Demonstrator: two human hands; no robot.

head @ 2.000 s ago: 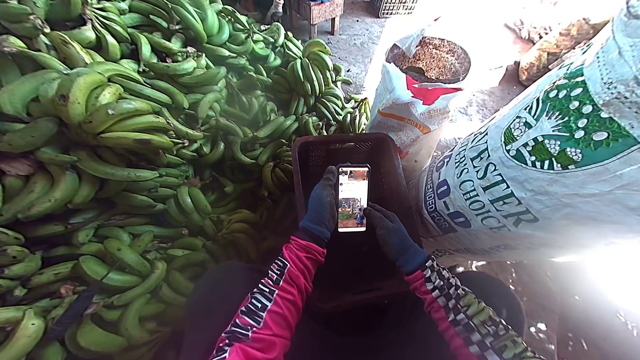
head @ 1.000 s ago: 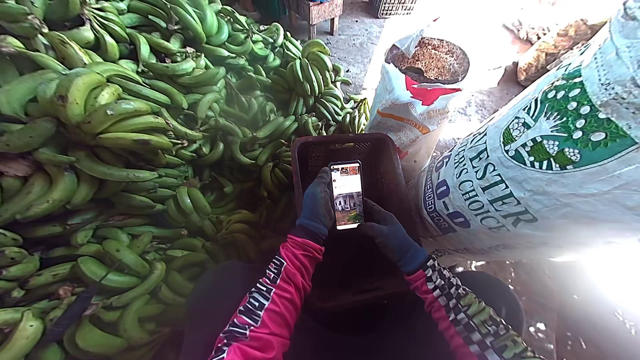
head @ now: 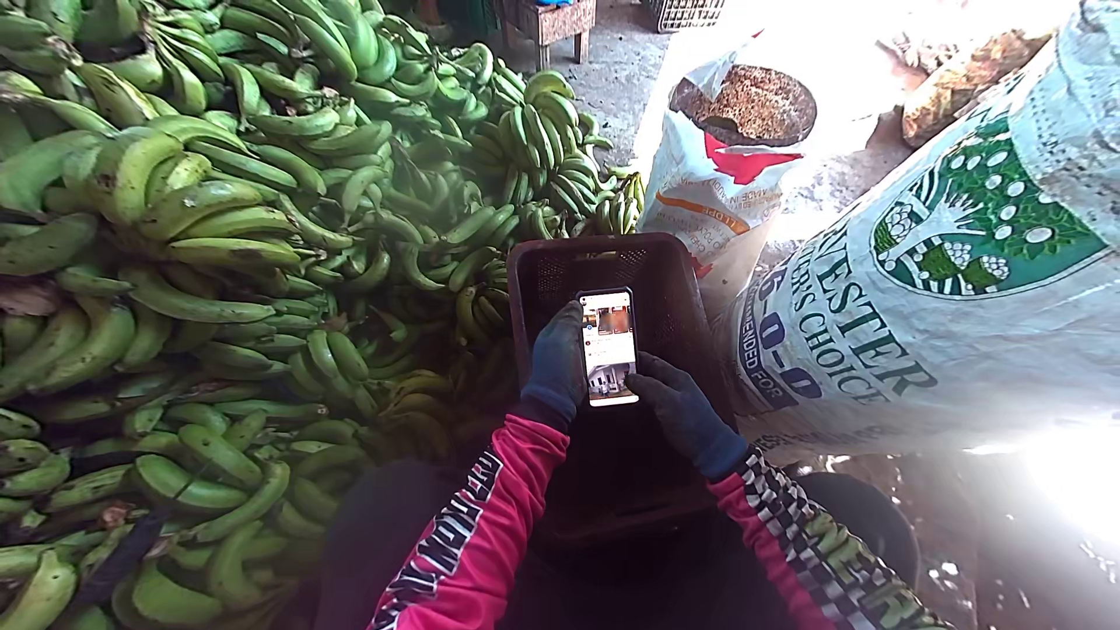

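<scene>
My left hand [head: 556, 363], in a dark blue glove, grips the left side of a smartphone [head: 610, 350] with a lit screen. The gloved right hand [head: 682, 407] is at the phone's lower right, its thumb over the screen's edge; whether it also bears the phone's weight I cannot tell. Both hands are above a dark plastic crate [head: 691, 280] that stands between my legs. Bunches of green bananas or plantains [head: 201, 201] lie heaped to the left of the crate.
Right of the crate stands a large white woven sack [head: 875, 306] with a green printed emblem. Behind the crate, an opened white sack [head: 717, 192] holds brown granular material [head: 752, 101]. A small wooden stool [head: 560, 26] and a light plastic crate [head: 689, 12] are at the far edge.
The picture on the phone's screen has changed. My right thumb has shifted slightly at the phone's edge, while the left hand keeps its hold.
</scene>
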